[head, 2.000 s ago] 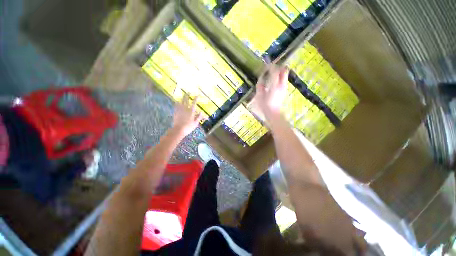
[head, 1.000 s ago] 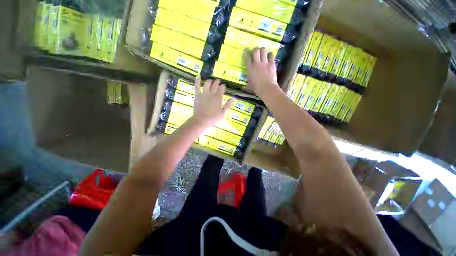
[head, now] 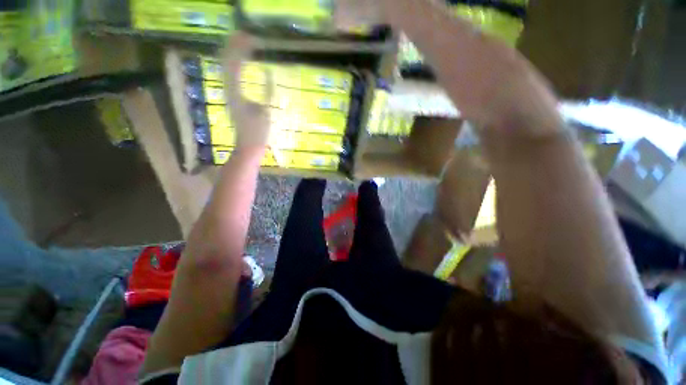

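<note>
Yellow packs [head: 305, 120] lie in rows in the nearer brown carton [head: 178, 109], with dark bands at both ends of the rows. My left hand [head: 250, 90] is blurred above these packs, its fingers reaching up toward the carton's far rim. My right hand [head: 362, 13] is blurred at the top edge and partly cut off. A blurred yellow block of packs [head: 286, 13] shows between the hands at the top edge. I cannot tell whether either hand grips it.
More yellow packs [head: 390, 114] lie in a carton on the right. A large brown carton [head: 75, 180] is on the left. Red stools [head: 153, 277] stand low left and between my legs. Other cartons [head: 639, 169] are at the right. Pink cloth [head: 120, 357] shows low left.
The view has shifted down, so the cartons sit higher in the picture. My right hand has moved to the top edge. My left hand is now more to the left over the nearer carton.
</note>
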